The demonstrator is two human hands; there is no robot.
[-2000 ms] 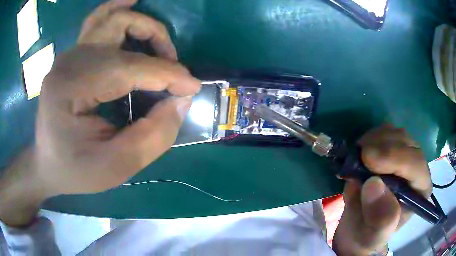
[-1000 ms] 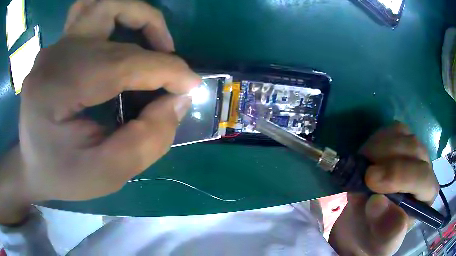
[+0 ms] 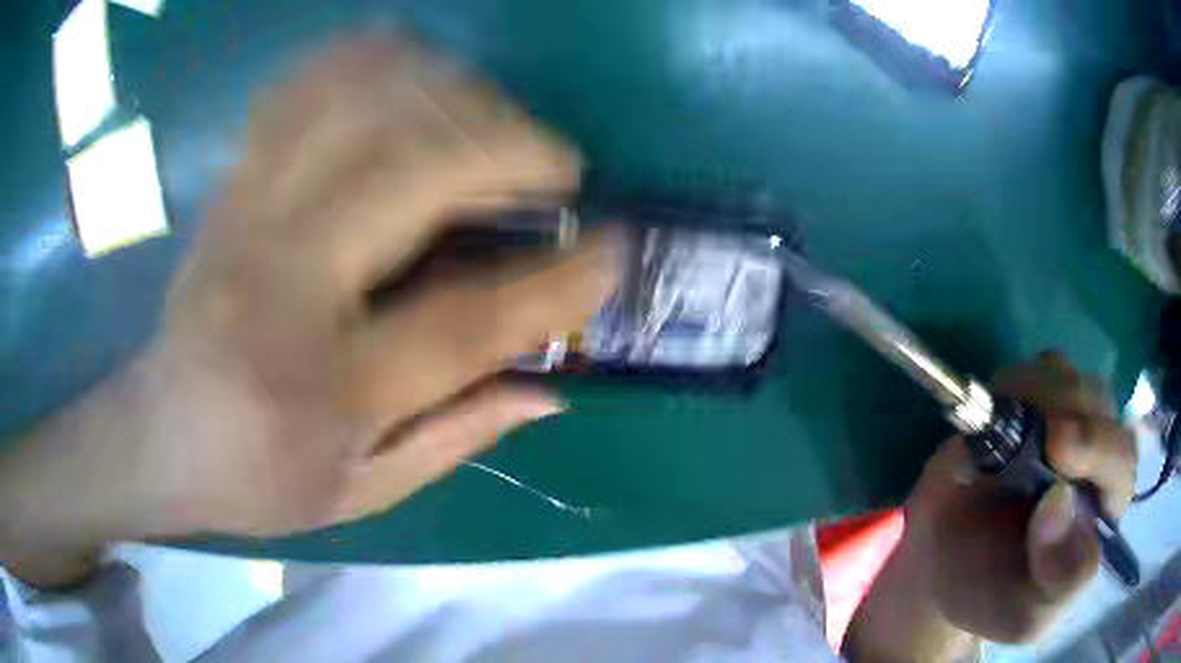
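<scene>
The black phone housing with its silvery circuit board (image 3: 706, 301) lies flat on the green mat. My left hand (image 3: 389, 285) is blurred over the left part of the housing and covers most of the screen; its fingers are around that end, but I cannot tell what they grip. A bit of orange flex (image 3: 570, 342) shows below the fingers. My right hand (image 3: 1036, 499) holds the soldering iron (image 3: 894, 339) like a pen, its tip just right of the housing's upper right corner. A thin solder wire (image 3: 528, 488) lies on the mat, partly hidden by my left hand.
Pale screen modules (image 3: 117, 188) lie at the upper left. Another phone unit (image 3: 926, 36) is at the top right edge. A round, cream-rimmed tip cleaner (image 3: 1140, 181) stands at the right edge. The mat's curved front edge (image 3: 674, 540) runs before my clothing.
My left hand has moved right over the screen and flex, its fingers no longer pinched together above the screen. The iron tip has moved off the board to the right.
</scene>
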